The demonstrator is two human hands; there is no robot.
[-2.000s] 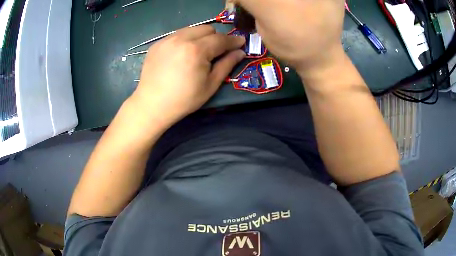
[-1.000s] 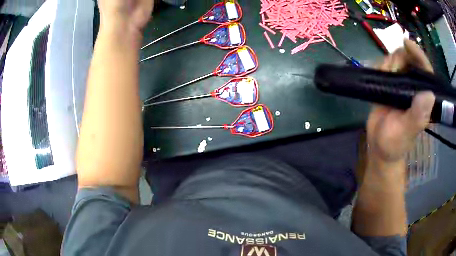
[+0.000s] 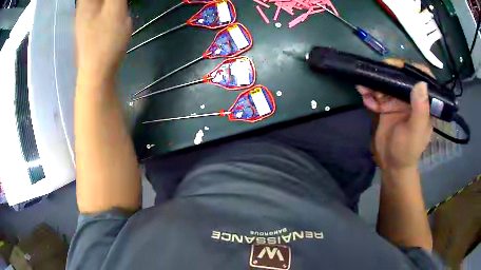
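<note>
My right hand holds the thick black electric screwdriver above the mat's right side, its thin tip pointing left. My left hand is blurred at the top left, its fingers cut off by the picture's top edge. Several red teardrop-shaped probe units lie in a column between my hands, rods pointing left. The nearest probe unit and the one behind it show blue boards with white rectangles inside red rims. Neither hand touches these units.
The dark green mat bears a pile of pink sticks, a blue-handled screwdriver and small white pieces near the front edge. A white casing stands at left. A white shape lies at upper right.
My left hand has moved from the units to the upper left. My right hand has moved right, with the electric screwdriver off the units. The view has shifted since the last frame.
</note>
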